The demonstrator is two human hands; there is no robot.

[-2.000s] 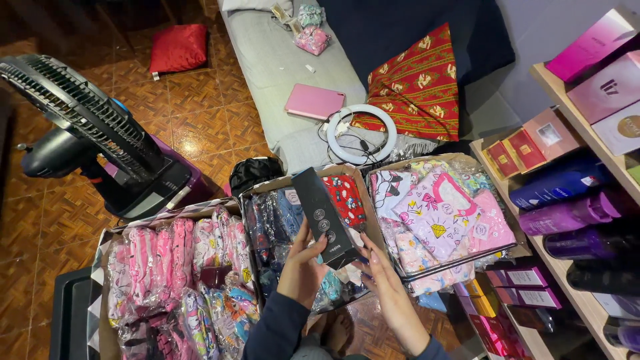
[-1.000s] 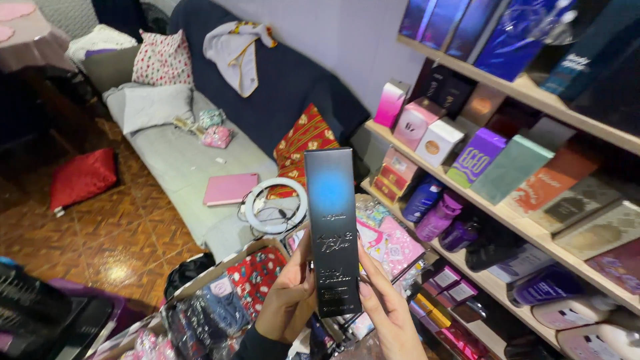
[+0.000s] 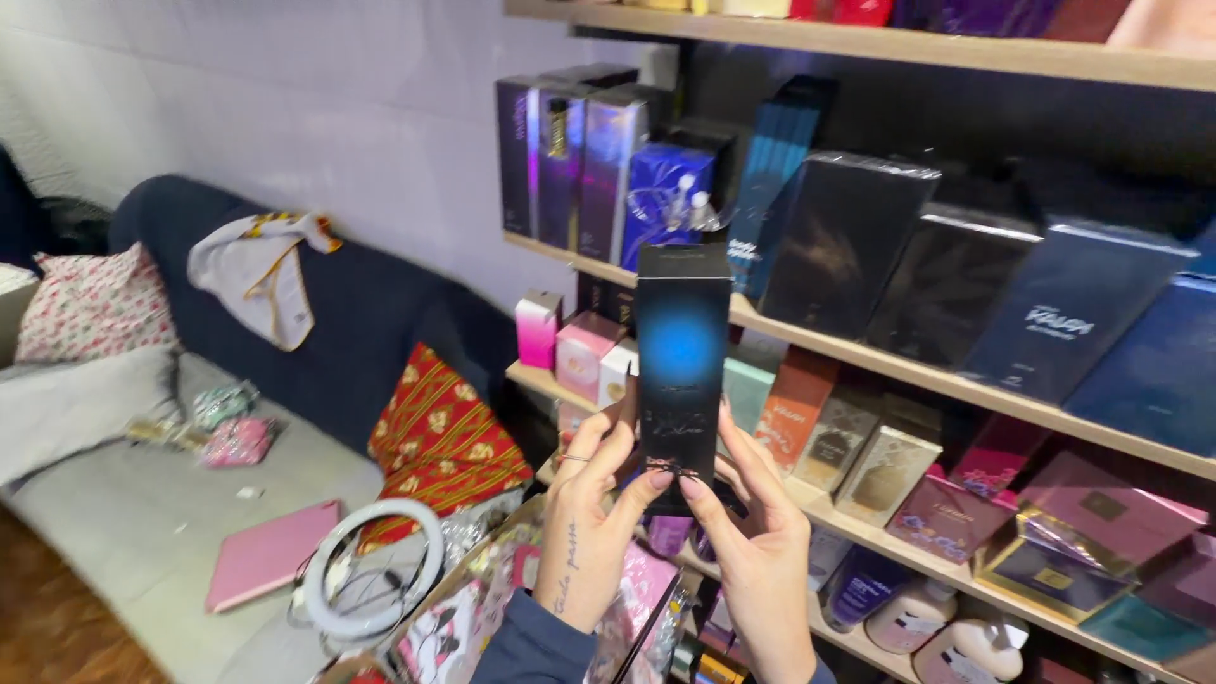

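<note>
A tall black carton with a glowing blue spot on its front stands upright between my two hands, in the middle of the head view. My left hand grips its lower left side, thumb on the front face and fingers along the edge. On the lower right side my right hand holds it the same way, the two thumbs nearly meeting near the bottom. The carton bears writing, and its top flap is closed. Behind it are wooden shelves of boxed products.
Dark and blue boxes line the middle shelf, smaller cartons and bottles the lower ones. At left is a sofa with a red patterned cushion, a pink case and a ring light. Bagged clothes lie below my hands.
The view has swung up and right from the boxes of clothes to the shelves. The black carton, tilted two seconds ago, is now upright, still in both hands.
</note>
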